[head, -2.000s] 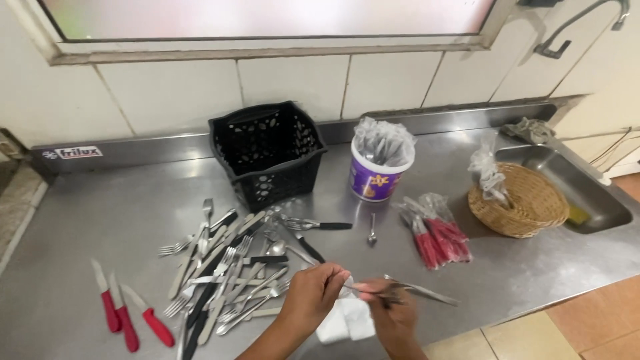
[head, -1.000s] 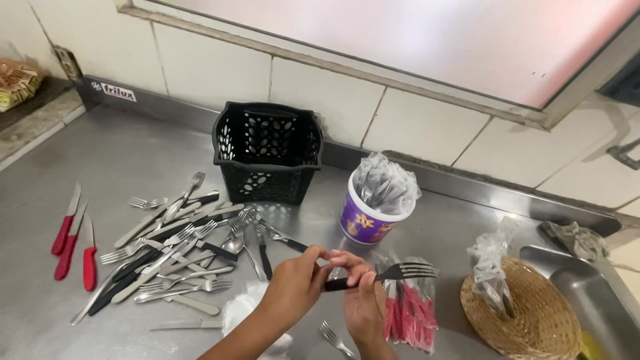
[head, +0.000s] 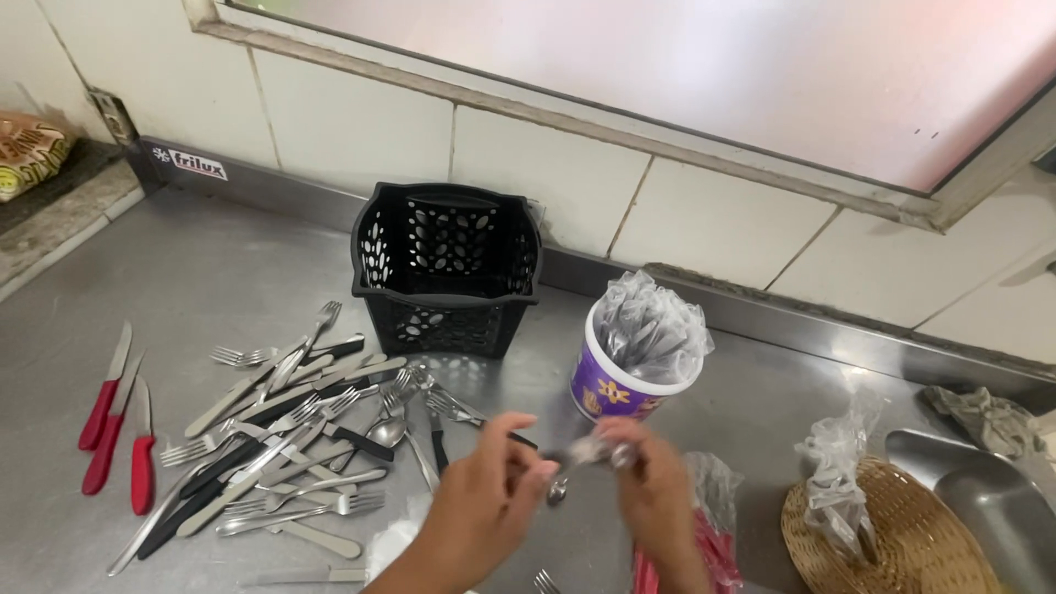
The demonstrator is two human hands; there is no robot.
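My left hand [head: 487, 495] and my right hand [head: 656, 487] are close together over the steel counter, in front of the purple tub. Between them is a blurred piece of cutlery [head: 586, 452], its dark end at my left fingers and its shiny end at my right; its kind is unclear. A small spoon [head: 558, 492] lies on the counter below it. To the left spreads a pile of forks, spoons and knives [head: 289, 437]. Several red-handled knives [head: 142, 470] lie apart at the far left. White paper or plastic [head: 396, 549] lies beside my left forearm.
A black perforated plastic basket [head: 445, 301] stands at the backsplash. The purple tub [head: 615, 396] holds plastic-wrapped items. Red-handled cutlery in clear plastic [head: 714, 536] lies near my right forearm. A wicker basket [head: 924, 528] with wrapped cutlery sits beside the sink [head: 965, 487], where a cloth [head: 982, 417] lies.
A second ago my hands held a black-handled fork with its tines to the right; now the item between them is blurred. Two seconds ago both hands were lower, over the white paper or plastic.
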